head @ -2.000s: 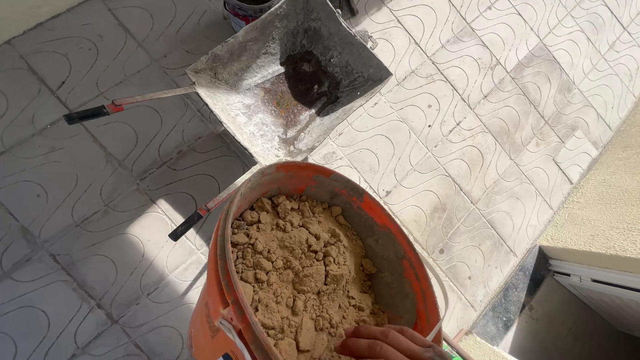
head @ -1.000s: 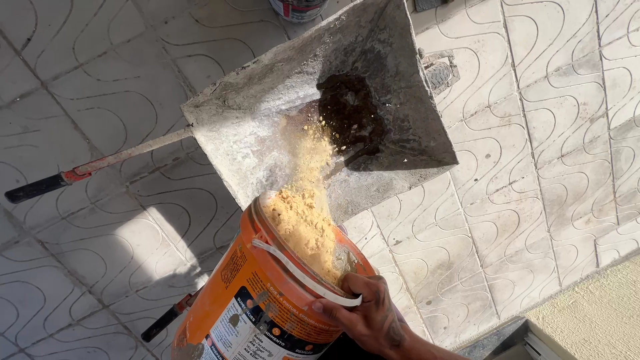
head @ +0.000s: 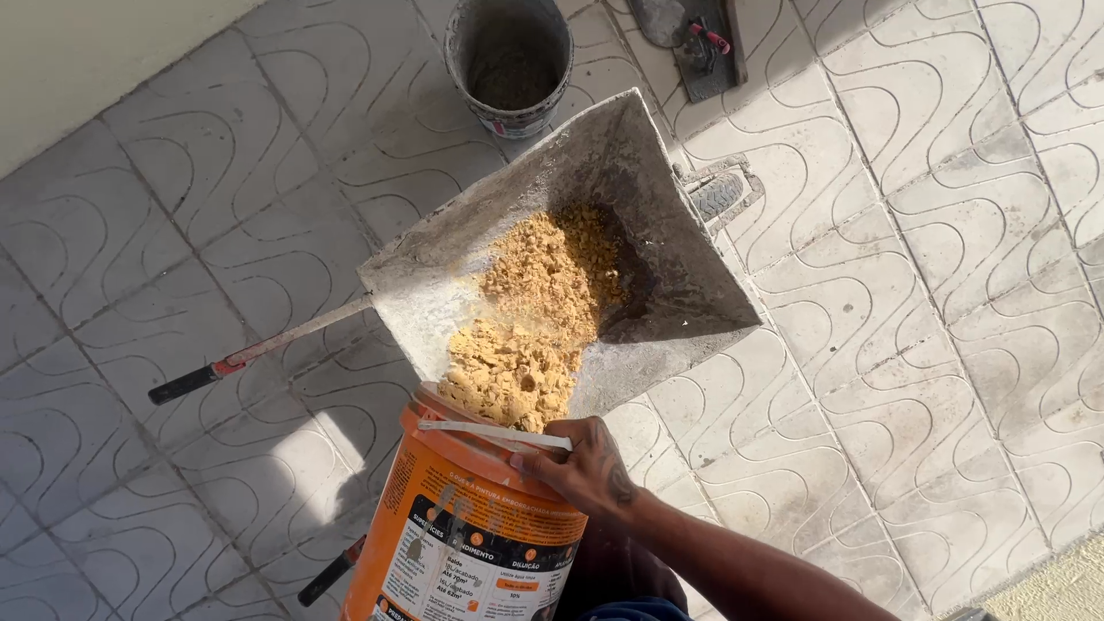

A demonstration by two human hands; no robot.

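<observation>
My right hand (head: 586,466) grips the rim and handle area of an orange plastic bucket (head: 483,517), which is tipped over the near side of a metal wheelbarrow tray (head: 673,285). Clumpy yellow-brown sand (head: 517,371) spills from the bucket's mouth and lies in a heap across the tray, partly over a dark wet patch (head: 634,302) at its far right. My left hand is out of view. The white bucket handle (head: 496,434) lies across the bucket's side, above a printed label.
Beyond the tray stands a cement-stained bucket (head: 511,69). A plastering float (head: 707,43) with a red part lies at the top. The wheelbarrow's wheel (head: 720,194) shows at the right, its black-gripped handles (head: 183,385) at the left. Patterned floor tiles (head: 906,259) surround it; walls border two corners.
The bucket, upright two seconds ago, has been tipped, and sand has poured into the tray, covering much of the dark patch. The view has shifted.
</observation>
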